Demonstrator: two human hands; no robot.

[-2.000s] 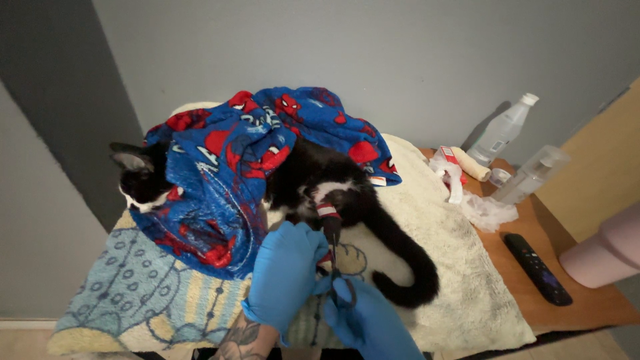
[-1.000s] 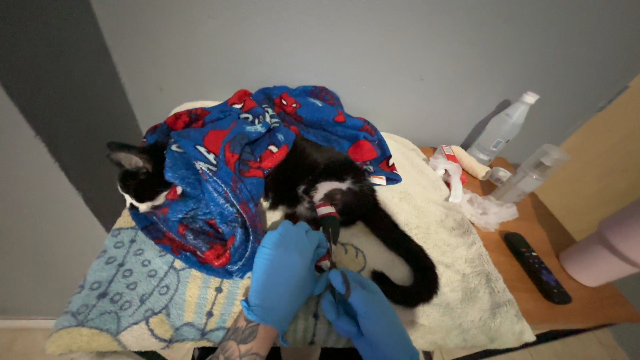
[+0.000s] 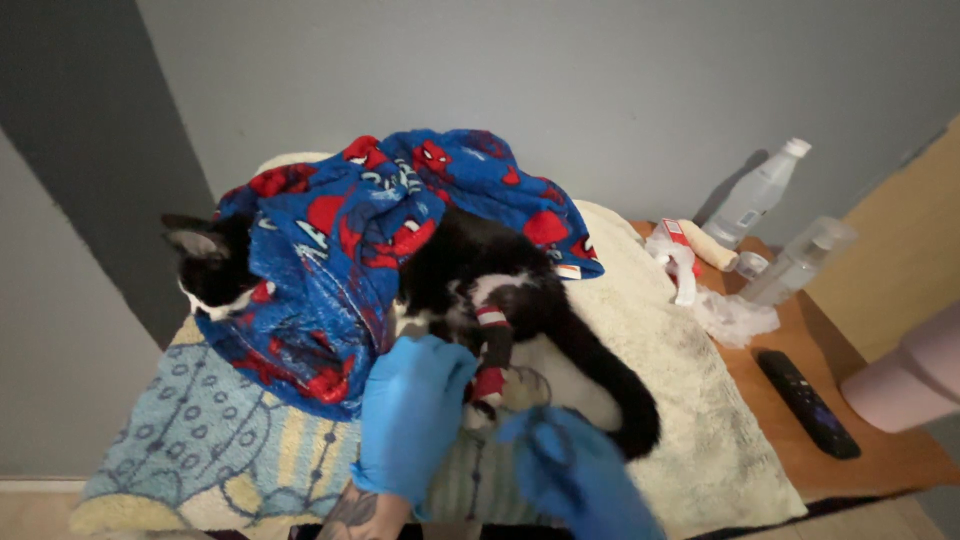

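Note:
A black-and-white cat (image 3: 480,255) lies on its side, its front part under a blue and red printed fleece blanket (image 3: 322,277). Around its hind leg goes a red, white and dark wrap (image 3: 495,349), with the paw showing below. My left hand (image 3: 416,412), in a blue glove, is beside that leg with its fingers bent; whether they grip anything is hidden. Lower right of the paw, my right hand (image 3: 577,469), also gloved and blurred, holds a dark ring-handled tool (image 3: 559,442), perhaps scissors. The cat's tail (image 3: 600,375) curls above that hand.
A cream towel (image 3: 675,405) and a patterned blue one (image 3: 195,420) lie beneath the cat. On the wooden table (image 3: 810,322) at right are a clear bottle (image 3: 757,195), a spray bottle (image 3: 799,262), a bandage roll (image 3: 709,246), crumpled plastic (image 3: 735,315), a remote control (image 3: 806,405) and a pink tumbler (image 3: 911,367).
My right hand has moved away from the wrapped leg, to the right. The left hand has stayed beside the leg, and more of the wrap's lower red part and the paw shows.

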